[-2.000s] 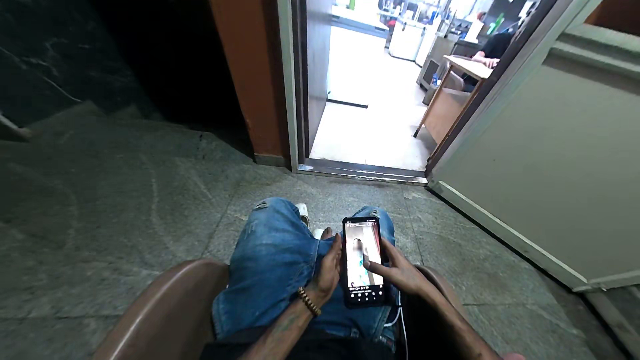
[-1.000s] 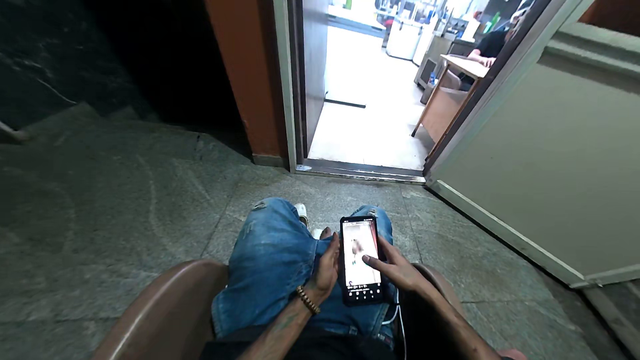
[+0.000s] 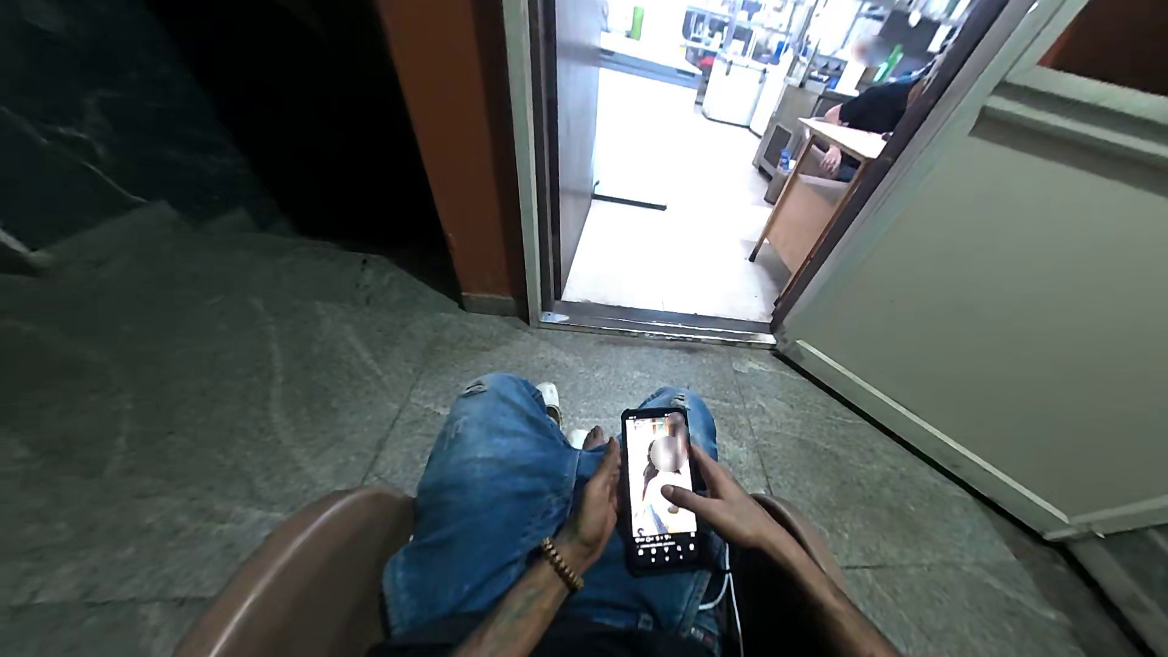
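Note:
A smartphone [image 3: 661, 493] in a dark case, its screen lit with a picture, is upright between my two hands above my lap. My left hand [image 3: 595, 504] lies along the phone's left edge, a beaded bracelet [image 3: 561, 565] on its wrist. On the other side my right hand [image 3: 725, 500] holds the right edge, its thumb over the screen. A white cable [image 3: 731, 593] hangs by the phone's lower right. Under the hands are my legs in blue jeans [image 3: 497, 493].
I sit in a brown chair [image 3: 292, 575] on a grey stone floor [image 3: 584, 365]. Ahead, an open doorway with a metal sill [image 3: 657, 323] shows a bright room, a wooden desk [image 3: 808, 214] and a seated person [image 3: 876, 109]. A pale panel [image 3: 1013, 310] stands at right.
The picture on the phone's screen is different. My right thumb has shifted slightly over the screen. Both hands have stayed at the phone.

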